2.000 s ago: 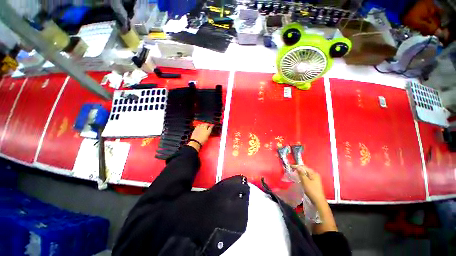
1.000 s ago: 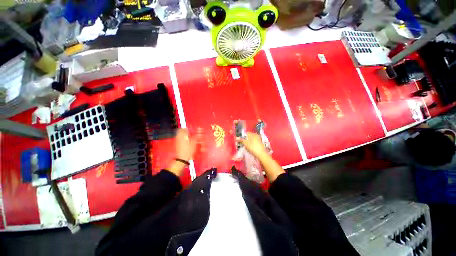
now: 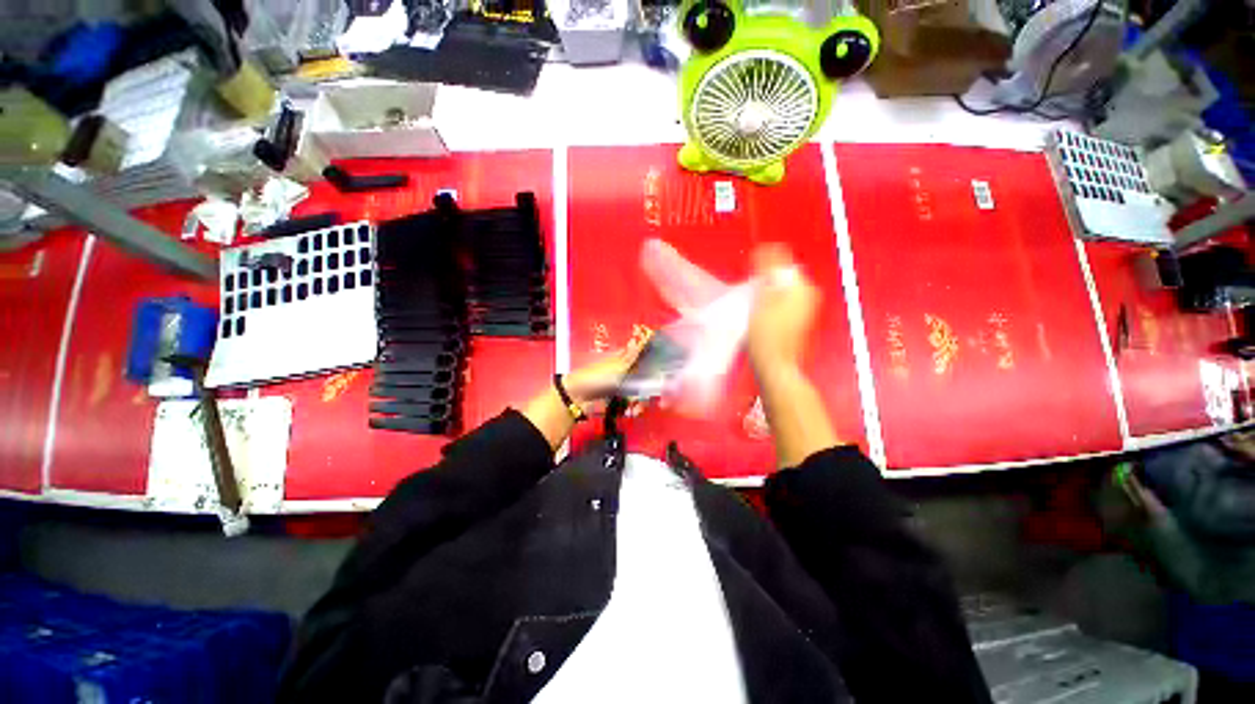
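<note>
A black handheld unit (image 3: 658, 363) is in front of me over the red bench, partly covered by a clear plastic bag (image 3: 712, 337). My left hand (image 3: 602, 381) is closed around the unit's lower end. My right hand (image 3: 779, 310) is raised to the right and grips the bag; it is blurred by motion. The bag stretches whitish between my hands. Another small clear bag (image 3: 756, 418) lies near the front edge by my right wrist. Dense rows of black units (image 3: 420, 310) lie on the bench to the left of my left hand.
A white perforated plate (image 3: 297, 305) lies left of the rows, with a blue block (image 3: 172, 341) beyond it. A green frog fan (image 3: 754, 113) stands at the back. Another perforated plate (image 3: 1112, 189) is at the right. Blue crates (image 3: 138, 640) are on the floor. Part of a person (image 3: 1195, 502) shows at right.
My left hand has moved from the black rows to the unit at centre. My right hand has risen and moved away with the bag, which is now spread out. The view has shifted.
</note>
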